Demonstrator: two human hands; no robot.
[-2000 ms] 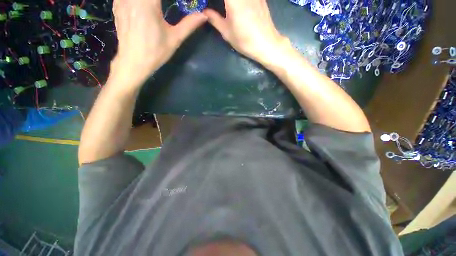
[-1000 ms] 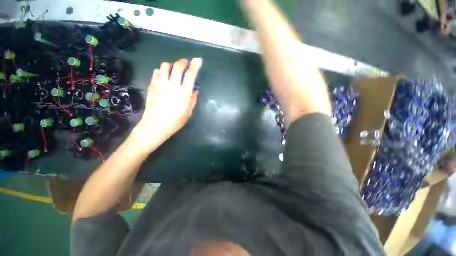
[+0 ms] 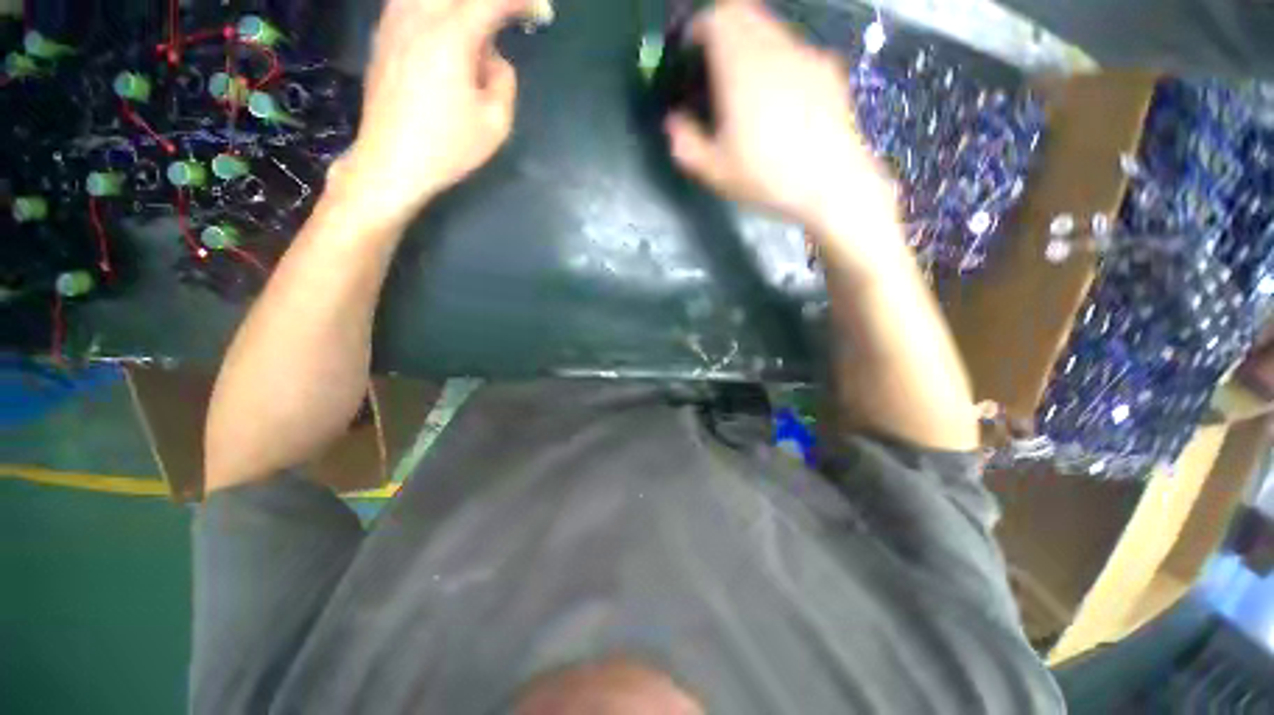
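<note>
My right hand [image 3: 769,112] is over the worktop [image 3: 559,279], fingers curled round a dark unit [image 3: 683,77] with a pale green cylinder [image 3: 651,55] at its left side. It is blurred. My left hand [image 3: 440,105] is at the top, left of the unit and apart from it. Its fingertips are near the frame's edge with a small pale spot at them; I cannot tell whether it holds anything. Black units with green cylinders [image 3: 187,173] and red wires lie in a mass at the left.
A heap of blue wired parts [image 3: 950,154] lies right of my right hand. An open cardboard carton [image 3: 1069,266] packed with blue parts stands beyond it. A pale metal rail [image 3: 978,31] runs at the top right. Another brown box [image 3: 168,419] is below the worktop's edge at left.
My right arm has drawn back from beyond the rail, and a dark unit with a green cylinder is now in that hand. My left hand has come off the blue part it was at.
</note>
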